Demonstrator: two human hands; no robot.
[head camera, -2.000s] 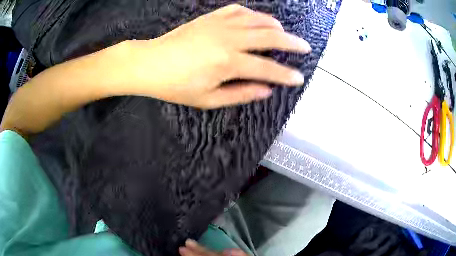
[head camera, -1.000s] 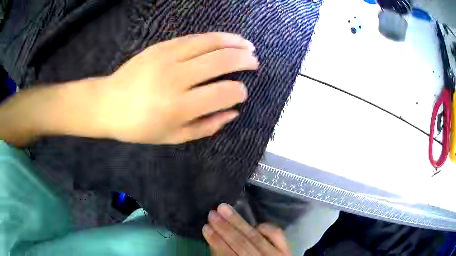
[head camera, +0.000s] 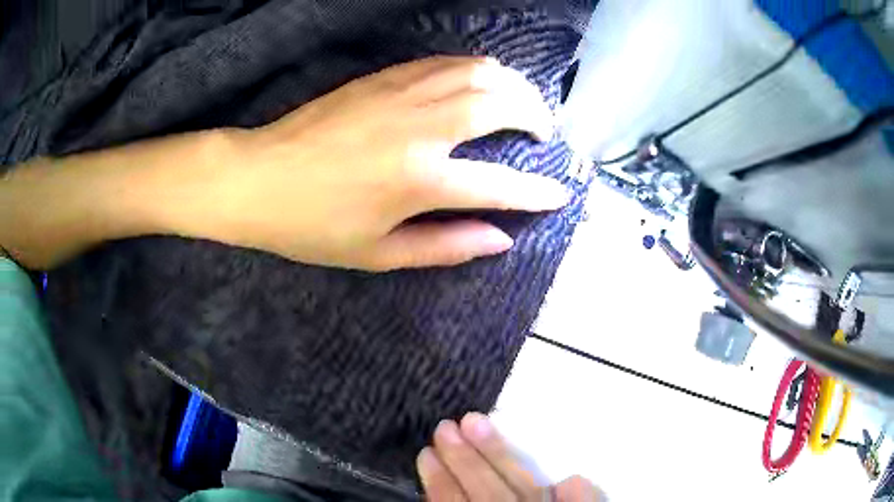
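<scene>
A dark ribbed cloth panel (head camera: 323, 324) spreads over the left and middle, its right edge running along the white table. My left hand (head camera: 412, 167) lies palm down on it, fingers a little apart and pointing right. Its fingertips are close to the metal presser foot area (head camera: 578, 172) of the sewing machine (head camera: 647, 69). My right hand (head camera: 490, 466) is at the bottom edge, partly cut off. Its fingertips rest on the cloth's lower right corner, its thumb is apart, and any grip is hidden.
Scissors with red and yellow handles (head camera: 792, 422) lie at the right on the white table (head camera: 627, 422). A small grey block (head camera: 725, 336) is nearer the machine. A curved dark bar (head camera: 730, 270) crosses at the right. A blue object (head camera: 191, 431) shows below the cloth.
The view has shifted, bringing the machine in at upper right. The cloth and my left hand now lie beside its metal parts. My right hand has come up to the cloth's lower corner.
</scene>
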